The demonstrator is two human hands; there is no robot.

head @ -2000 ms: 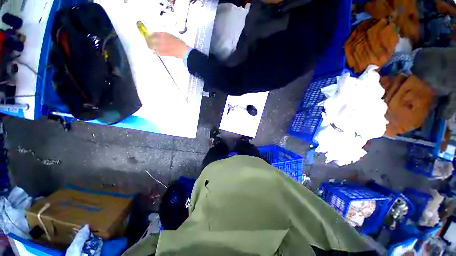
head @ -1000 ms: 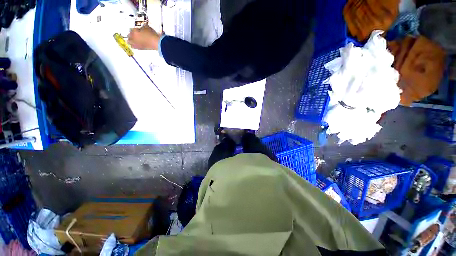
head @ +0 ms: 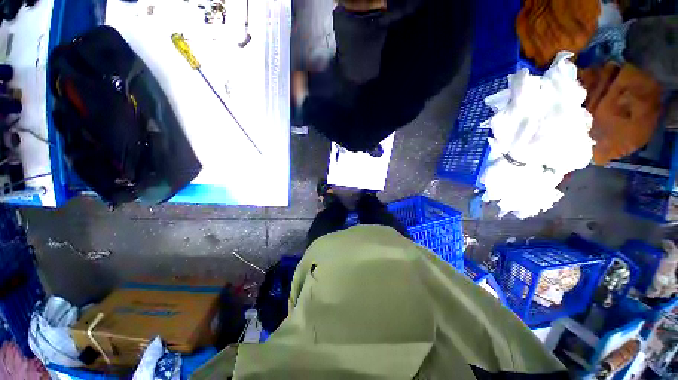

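Neither of my hands is in view; only my green jacket shows at the bottom. A long screwdriver [head: 197, 64] with a yellow handle and thin dark shaft lies on the white table [head: 245, 182]. Small metal parts [head: 215, 10] lie at the table's far side, cut by the top edge. A black bag [head: 119, 119] sits at the table's left end. A person in a dark jacket [head: 386, 74] is beside the table on the right, one hand blurred near the table's edge and off the screwdriver.
A white board [head: 357, 171] lies on the floor ahead. Blue crates [head: 427, 223] stand at the right, with a white cloth heap [head: 535, 141] and rust-orange pieces [head: 624, 111] beyond. A strapped cardboard box [head: 149, 319] is on the floor at lower left.
The other person's hand first left the screwdriver on the table, moved to the small parts, and is now drawn back to the table's right edge. The view has shifted slightly.
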